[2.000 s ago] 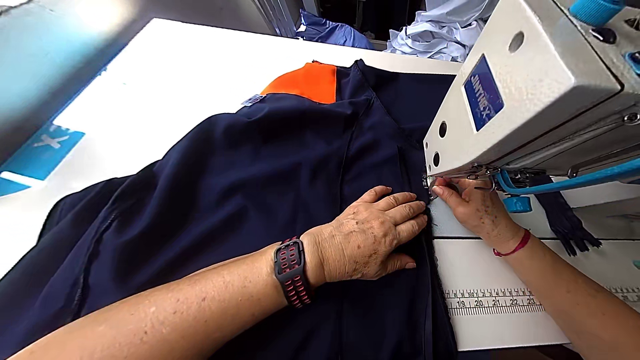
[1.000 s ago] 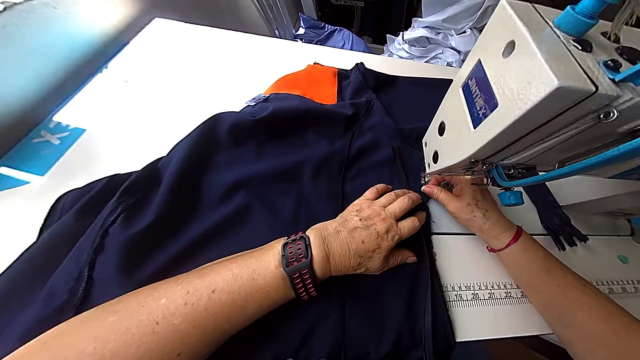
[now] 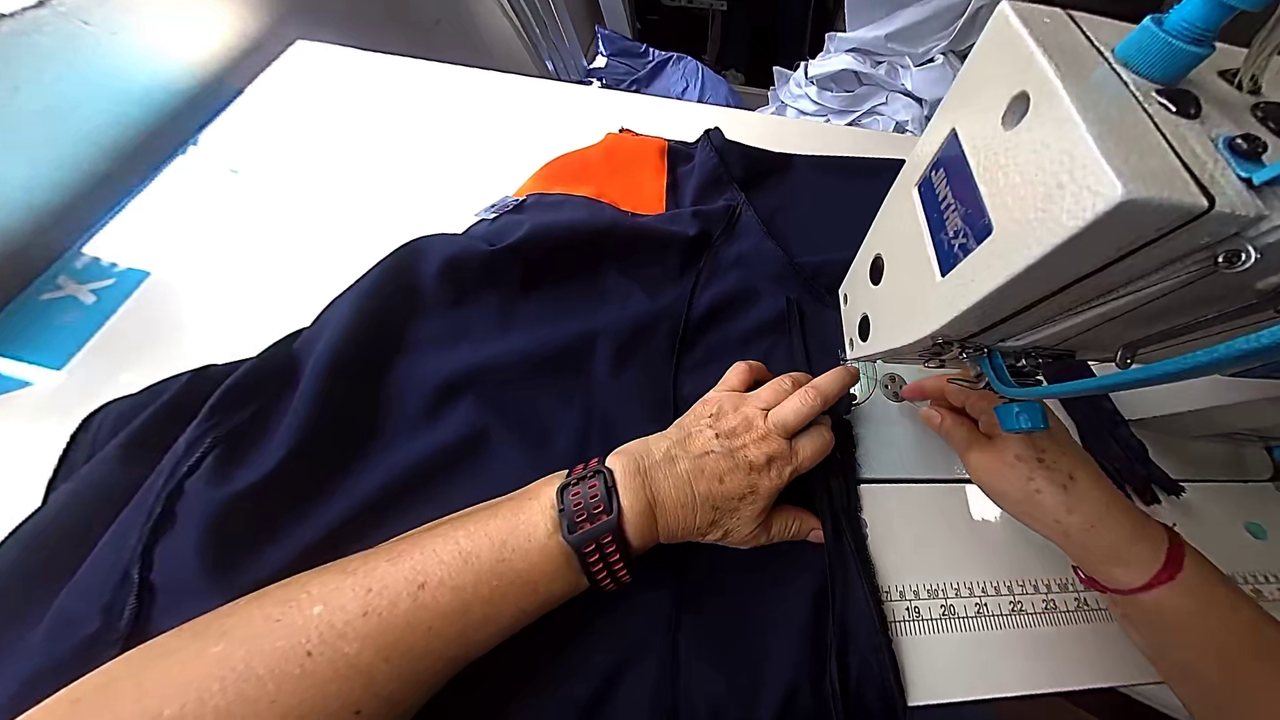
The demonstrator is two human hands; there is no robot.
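Observation:
A navy fabric garment [image 3: 520,330] with an orange panel [image 3: 610,172] lies over the white table, its right edge running under the head of a sewing machine [image 3: 1040,170]. My left hand [image 3: 745,455] rests flat on the garment, fingertips at its edge just below the needle area. Right of that edge, my right hand [image 3: 1000,440] is beside a small round metal part [image 3: 893,387] on the machine bed, its fingers apart from the cloth. A thin thread loop shows between the hands. The needle itself is hidden.
A printed ruler strip [image 3: 1000,610] runs along the near table edge. Dark fabric scraps [image 3: 1115,435] lie behind my right hand. Light cloth [image 3: 870,70] and a blue plastic bag [image 3: 660,72] are beyond the far edge. A blue tube [image 3: 1150,380] crosses above my right hand.
My right hand has moved right, away from the garment's edge, where its fingers were earlier. My left fingertips have come up closer to the needle area.

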